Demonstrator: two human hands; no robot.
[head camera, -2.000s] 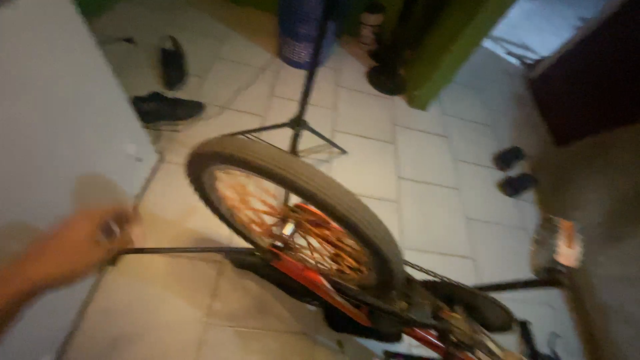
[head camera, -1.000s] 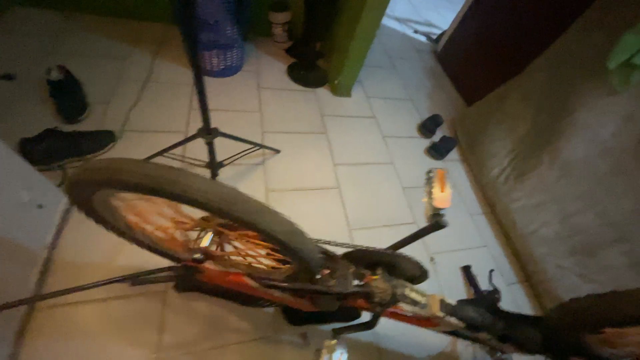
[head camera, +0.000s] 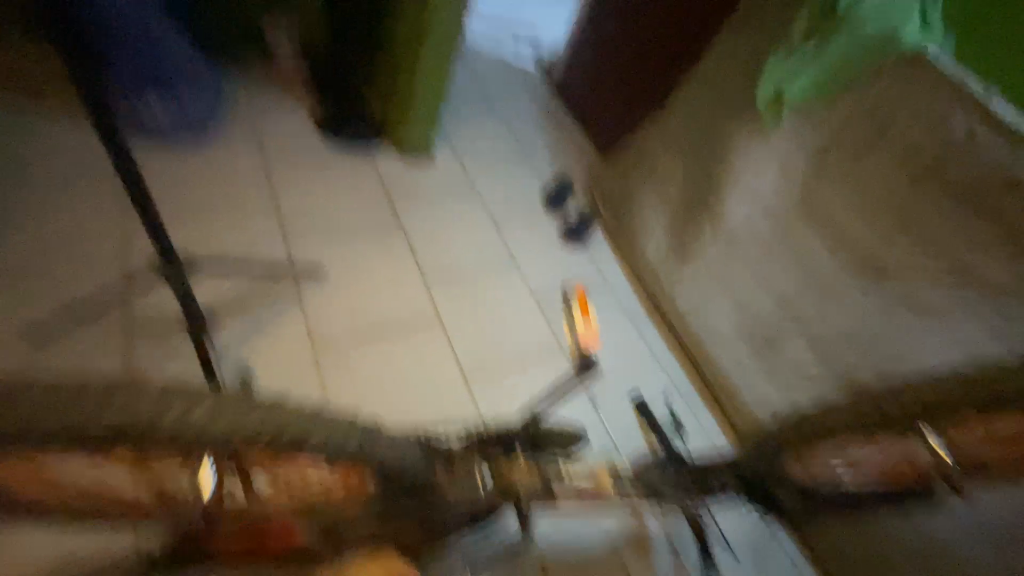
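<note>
A bicycle stretches across the lower part of the head view, heavily blurred. One wheel (head camera: 312, 432) with orange spokes is at the lower left, the other wheel (head camera: 872, 456) at the right. Between them are the crank area and a pedal (head camera: 582, 320) with an orange reflector, its crank arm pointing up and right. A handlebar grip (head camera: 652, 420) shows right of the pedal. Neither my left hand nor my right hand can be made out; a blurred tan patch at the bottom edge is too unclear to name.
A black stand (head camera: 160, 240) with spread legs rises behind the left wheel. A pair of dark shoes (head camera: 570, 210) lies on the tiled floor near a large brown covered surface (head camera: 840, 264). Green cloth (head camera: 848, 60) hangs at the upper right. A blue basket (head camera: 164, 76) stands upper left.
The view has swung right and come closer to the bicycle, bringing the right wheel further in. My left hand, seen at the left two seconds ago, is out of sight.
</note>
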